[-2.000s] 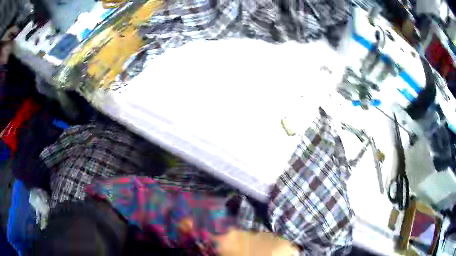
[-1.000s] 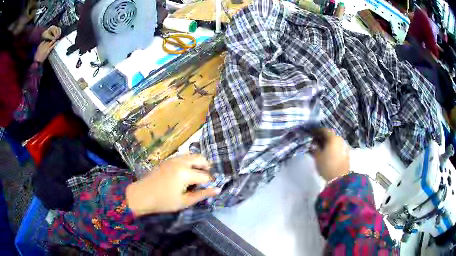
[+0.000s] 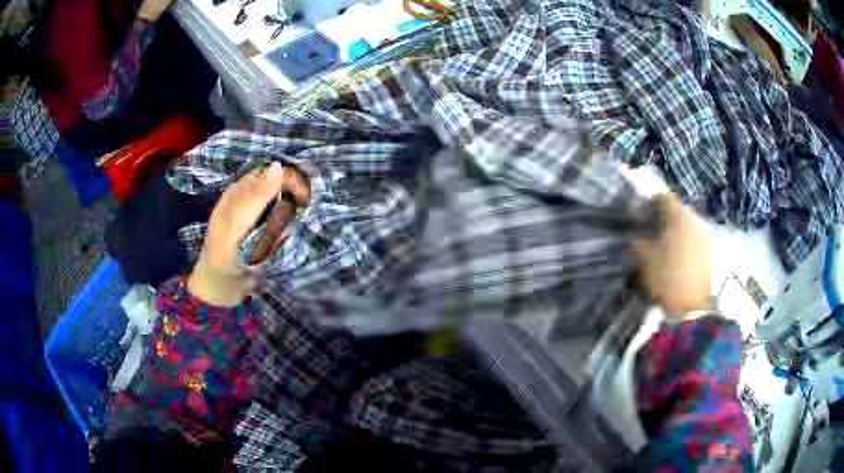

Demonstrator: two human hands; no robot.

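Observation:
A large plaid garment (image 3: pixel 527 240), dark and white check with light blue lines, stretches between my hands and spreads over the table behind. Its middle is blurred. My left hand (image 3: pixel 245 222) is at the left on the plaid cloth, thumb and fingers curved apart; whether it grips cloth is unclear. My right hand (image 3: pixel 676 254) is blurred at the right and closed on the garment's edge. Part of the garment hangs over the table's front edge.
The white sewing machine (image 3: pixel 814 305) with a blue stripe is at the right rim. A blue crate (image 3: pixel 79 342) and white scrap (image 3: pixel 134 323) are at lower left, dark cloth (image 3: pixel 153 231) above. Another person's hand (image 3: pixel 153 9) is at the top left. Orange scissors (image 3: pixel 430 9) lie at the top.
The garment has been drawn left and towards me, now covering the yellow-brown board. My left hand has moved left and up; my right hand has moved slightly right. The view has shifted.

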